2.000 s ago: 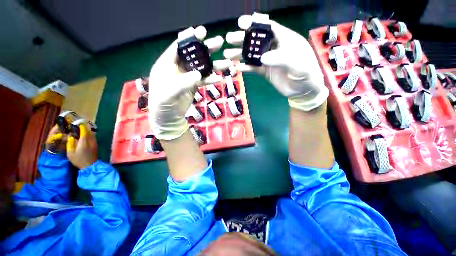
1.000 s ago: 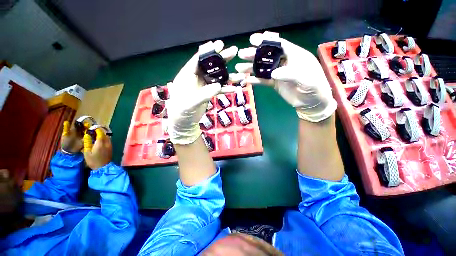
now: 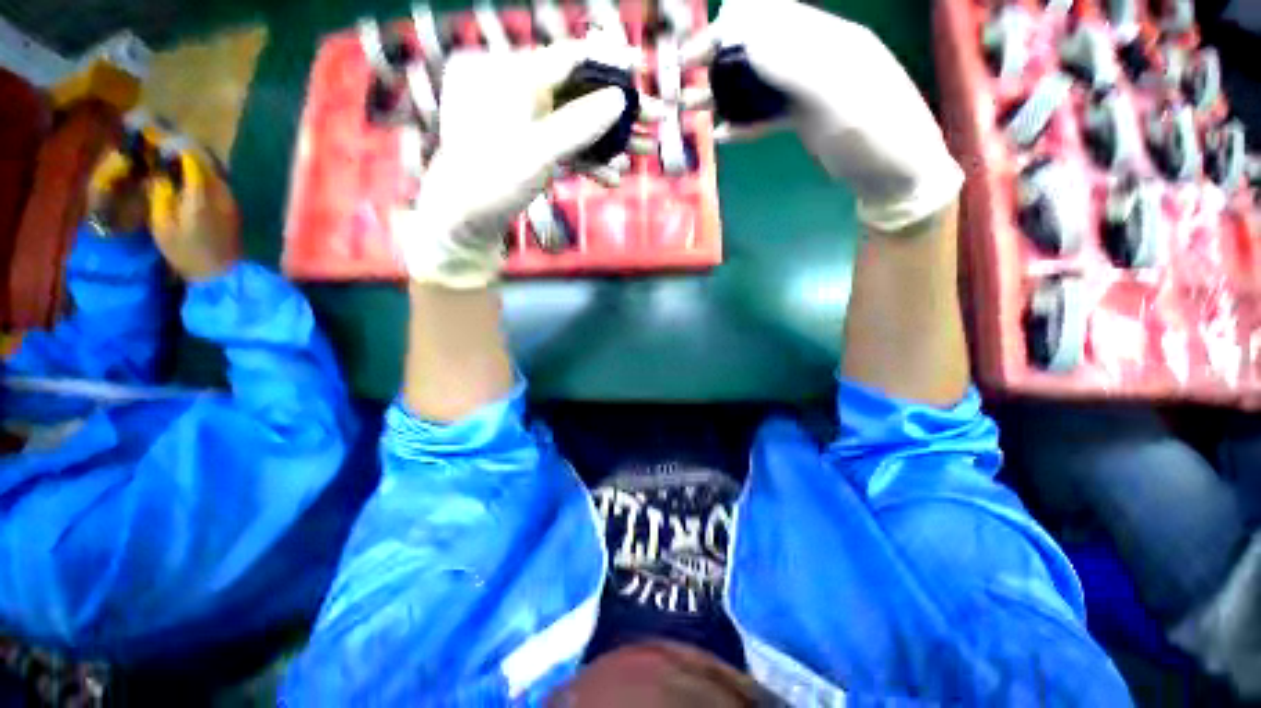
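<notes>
My left hand [image 3: 484,159], in a white glove, holds a black smartwatch [image 3: 603,111] over the pink tray [image 3: 346,249] in front of me. My right hand [image 3: 851,118], also gloved white, holds another dark smartwatch [image 3: 747,86] at the tray's right edge, its fingertips close to the left hand's. The picture is blurred and no lit screen content can be read. Several watches with white and black straps stand in the tray's pockets, partly hidden behind my left hand. Pockets at the tray's front left and front right hold no watch.
A second pink tray [image 3: 1003,367] with several watches and shiny clear film lies at the right. At the left, a person's yellow-tipped hands [image 3: 187,208] hold a dark item. Behind them are a cardboard sheet [image 3: 215,76] and a reddish-brown stack [image 3: 42,208].
The view has tilted down, so trays and hands sit higher in the picture. Both watches have turned, and their lit screens no longer show. Both hands still hold them, now lower over the tray.
</notes>
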